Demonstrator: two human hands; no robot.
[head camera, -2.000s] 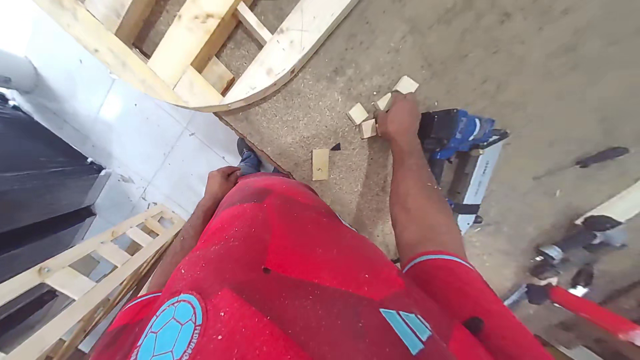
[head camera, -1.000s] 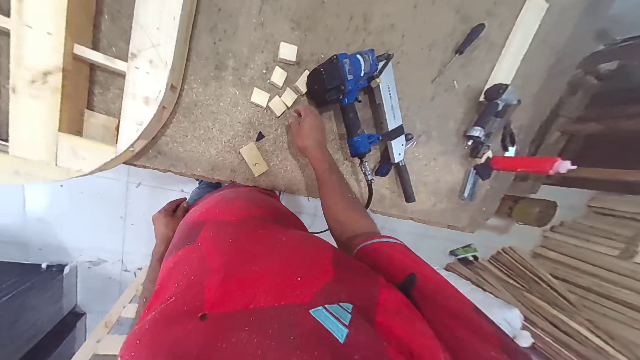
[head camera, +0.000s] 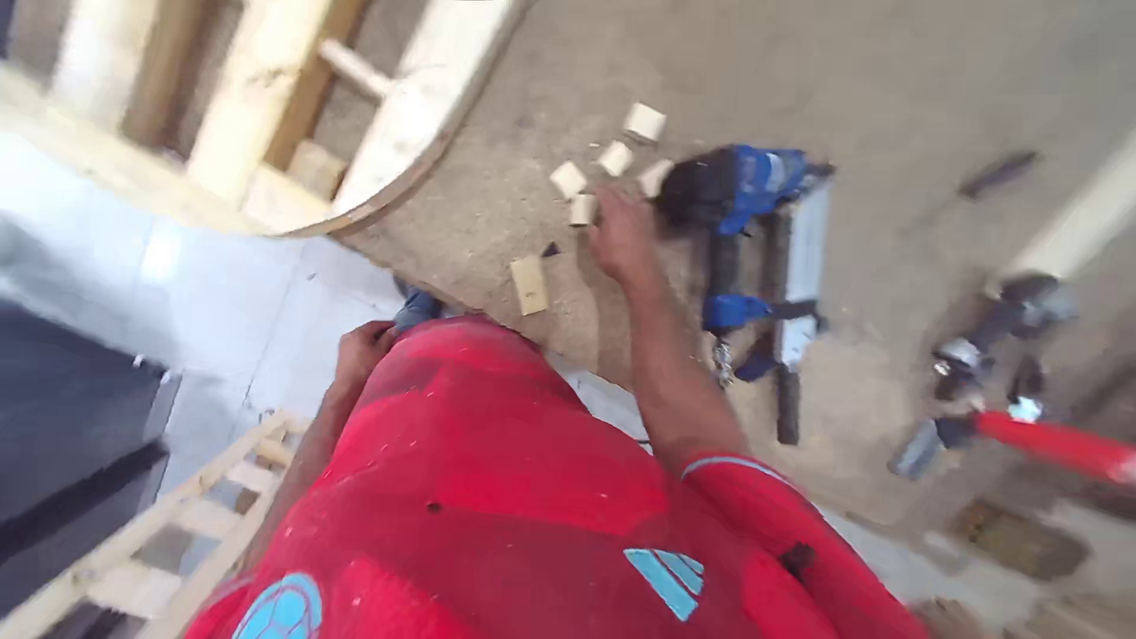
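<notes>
My right hand (head camera: 621, 232) rests at several small wooden blocks (head camera: 615, 158) on the sawdust-strewn worktable (head camera: 479, 222). Its fingertips touch or nearly touch the nearest block (head camera: 582, 209); blur hides whether they grip it. Just right of the hand lies a blue and black pneumatic nailer (head camera: 754, 186) with a long magazine. A flat rectangular wood piece (head camera: 530, 286) lies nearer my body, beside a small dark chip (head camera: 551, 249). My left hand (head camera: 364, 351) hangs low by my left side, next to the table edge, its fingers curled; what is inside them is hidden.
A curved wooden frame (head camera: 417, 115) with slats covers the table's upper left. A ladder-like wooden frame (head camera: 204, 515) stands at lower left. On the right are a screwdriver (head camera: 998, 174), a pale board (head camera: 1087, 209), a blurred metal tool (head camera: 985, 328) and a red-handled object (head camera: 1056, 444).
The view has swung markedly between frames. My right hand stays close to the blocks, near the nailer. The left hand remains low at my side.
</notes>
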